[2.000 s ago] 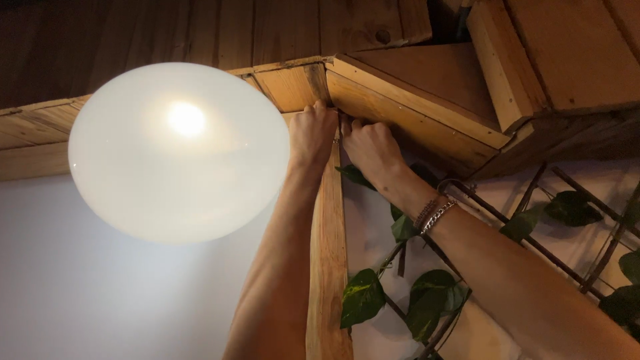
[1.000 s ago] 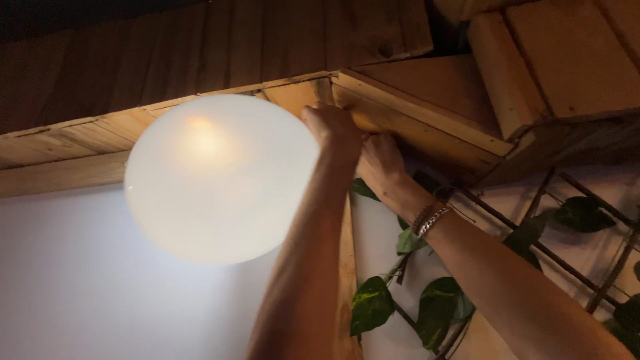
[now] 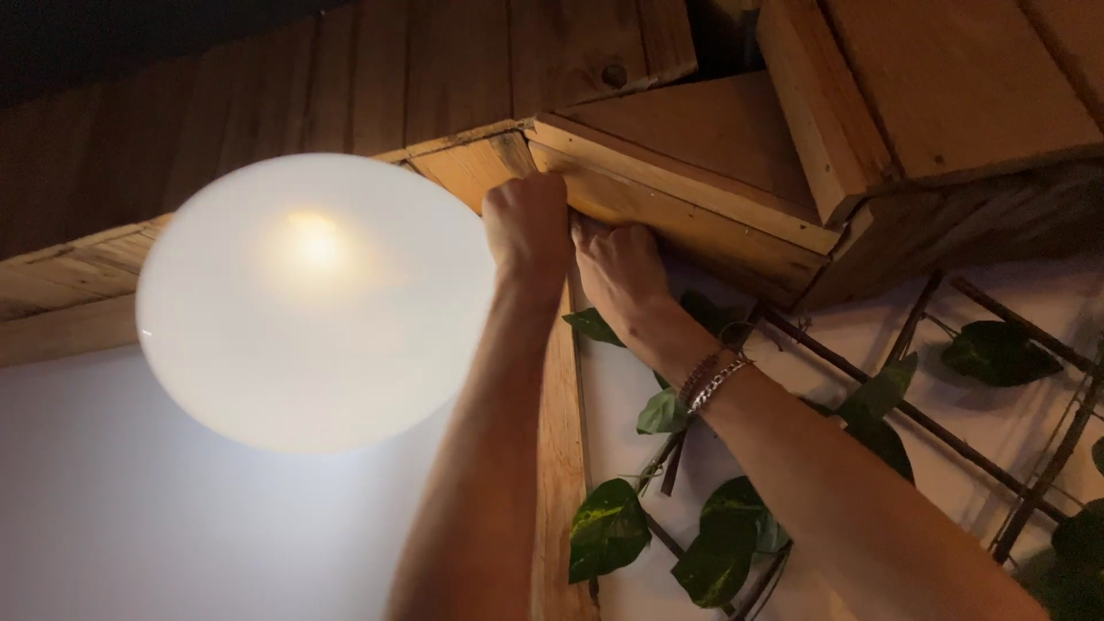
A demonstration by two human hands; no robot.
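Observation:
My left hand (image 3: 528,226) is raised to the corner where the wooden ceiling trim (image 3: 470,166) meets the top of a vertical wooden post (image 3: 562,483). Its fingers are curled, and what lies within them is hidden. Just right of it and slightly lower, my right hand (image 3: 619,263) is at the post's top, under the angled wooden board (image 3: 681,207). Its fingers are bent, with thumb and forefinger close together; anything pinched there is too small to tell. A chain bracelet (image 3: 718,385) and a darker bracelet circle the right wrist.
A lit white globe lamp (image 3: 315,302) hangs left of my left hand, close to the forearm. Right of the post, a lattice of thin dark sticks (image 3: 940,431) with green leaves (image 3: 609,529) covers the pale wall behind my right forearm. Wooden ceiling panels (image 3: 457,65) run above.
My left hand was beside the post's top two seconds ago with its forearm left of the post; the forearm now partly overlaps the post. Both hands stay at the corner.

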